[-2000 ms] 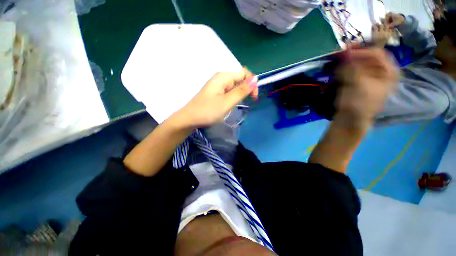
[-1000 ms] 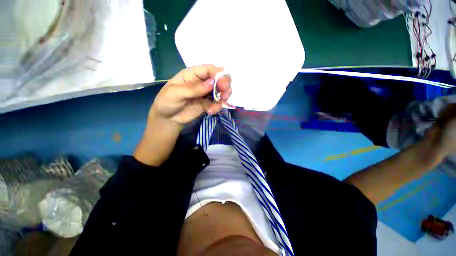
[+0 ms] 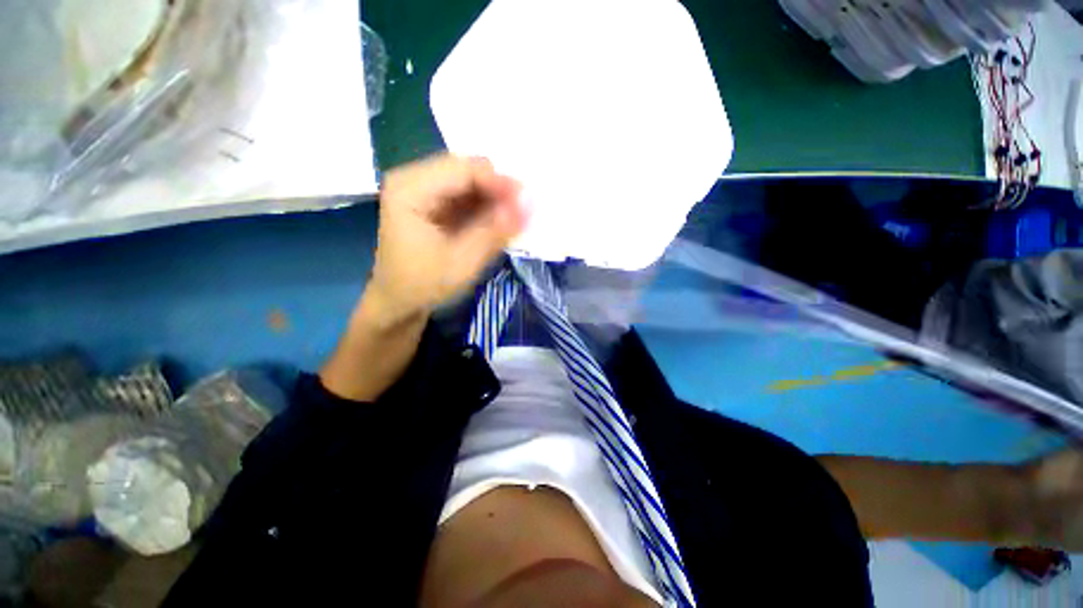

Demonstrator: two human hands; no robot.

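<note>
A white six-sided plastic housing [image 3: 588,125] lies over the green bench's front edge, its near part sticking out towards me. My left hand [image 3: 445,232] is at its near left corner, fingers curled and blurred; whether it holds anything cannot be told. My right hand [image 3: 1055,493] is blurred at the far right edge and partly cut off; its fingers cannot be made out. A long, narrow pale strip [image 3: 831,315], blurred, runs slanting from near the housing's right corner to the right picture edge, above my right hand.
A clear plastic bag of parts [image 3: 119,83] lies on a white sheet at left. A housing stack [image 3: 903,30] and a harness bunch [image 3: 1012,125] are at the upper right. Wrapped bundles [image 3: 143,493] sit below at left. A neighbour's grey sleeve [image 3: 1015,327] is at right.
My right hand has swung far right and down. My left hand stays by the housing; the white loop seen in its fingers is no longer visible. A pale strip now stretches across the right side.
</note>
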